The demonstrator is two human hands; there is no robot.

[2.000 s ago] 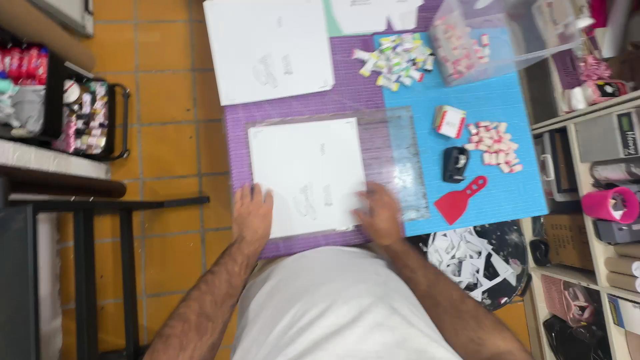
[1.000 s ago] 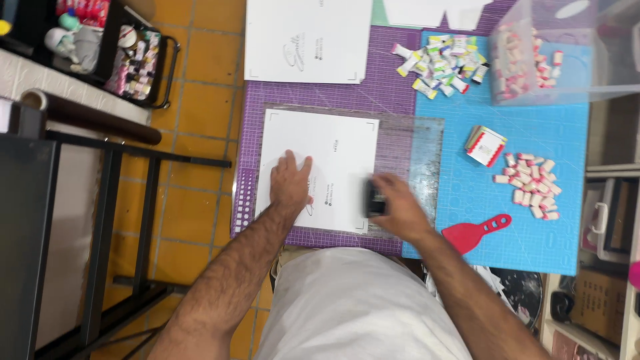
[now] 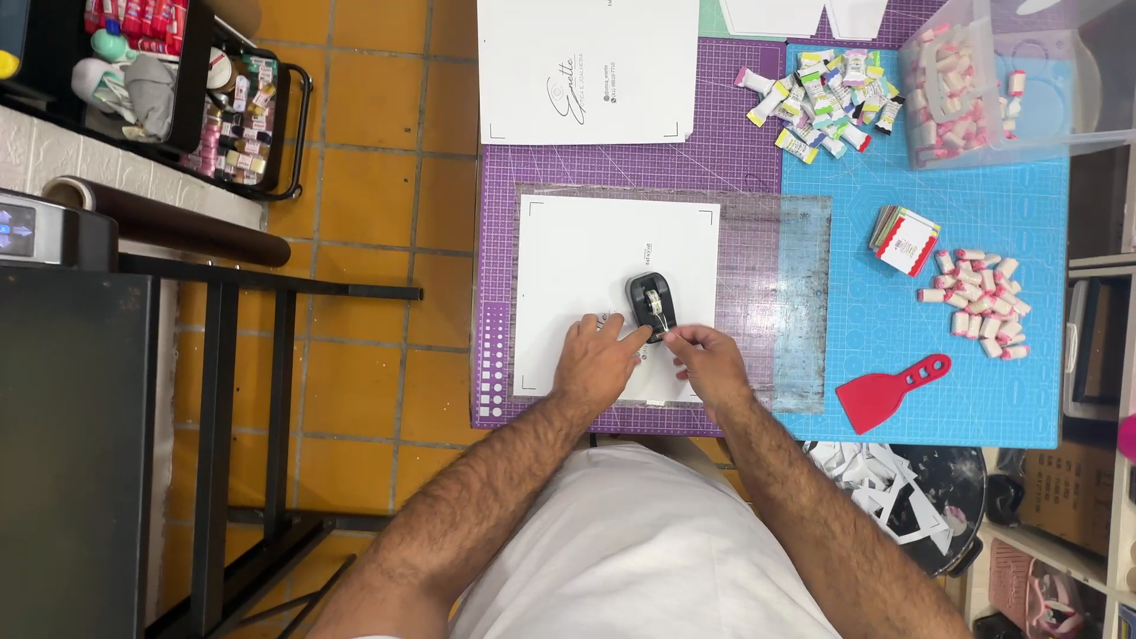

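A black tape dispenser [image 3: 650,297] with a small roll of tape stands on a printed white sheet [image 3: 577,257], which lies on a clear, scuffed plate [image 3: 803,311] over the purple cutting mat [image 3: 603,169]. My left hand [image 3: 599,366] rests on the sheet, its index finger reaching the near end of the dispenser. At that same end, my right hand [image 3: 707,362] pinches something thin, apparently the tape's end, between thumb and index finger. A red plastic scraper [image 3: 874,399] lies to the right on the blue cutting mat [image 3: 1003,390].
Stacked printed cards [image 3: 907,244] and a pile of small pink-and-white rolls [image 3: 981,302] are at the right. Wrapped sweets [image 3: 825,102], a clear plastic bin [image 3: 985,98] and more printed sheets [image 3: 586,80] lie farther back. A bin of paper scraps [image 3: 896,497] stands below the table edge.
The dispenser, beside the scraper in the oldest frame, was in my right hand at the sheet's right edge and now stands on the sheet. Both hands have come together at it.
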